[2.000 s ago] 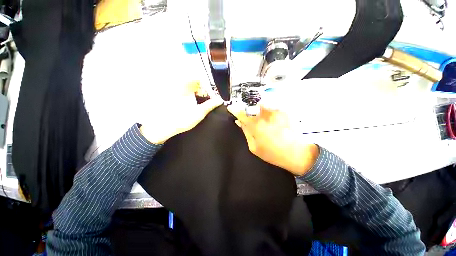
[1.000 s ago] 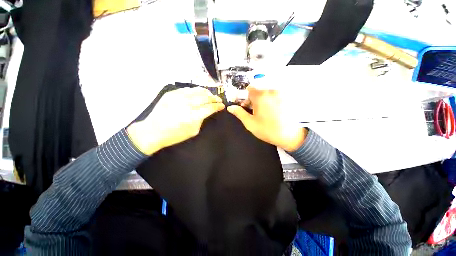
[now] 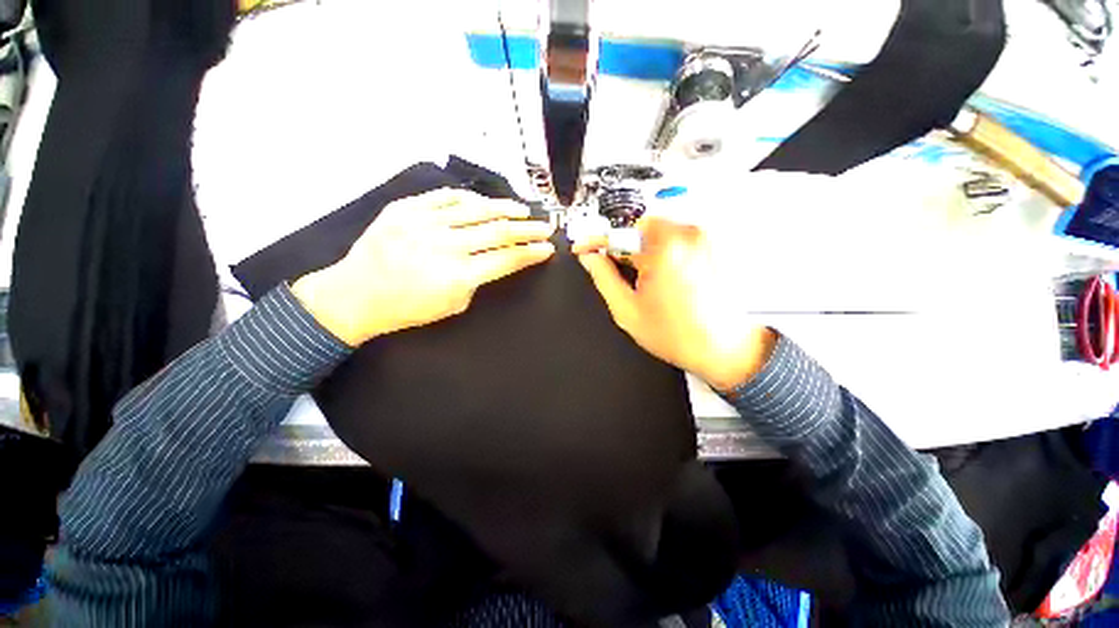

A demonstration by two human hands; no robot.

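Observation:
A black cut panel lies on the white table at the sewing machine's presser foot and needle and hangs over the front table edge. My left hand lies flat on the panel left of the foot, fingers pointing at it; part of the cloth shows beyond this hand. My right hand is just right of the foot, thumb and fingertips on the cloth edge beside it. Whether the fingertips pinch the edge is hard to see in the glare.
A stack of black cut pieces drapes over the table's left. A black strip hangs at upper right, near a wooden-handled tool and a blue-framed control panel. Red scissor handles lie at the right end.
My left hand has gone from pinching near the needle to lying flat on the panel. More cloth has come out on the left, beyond that hand. My right hand stays beside the foot.

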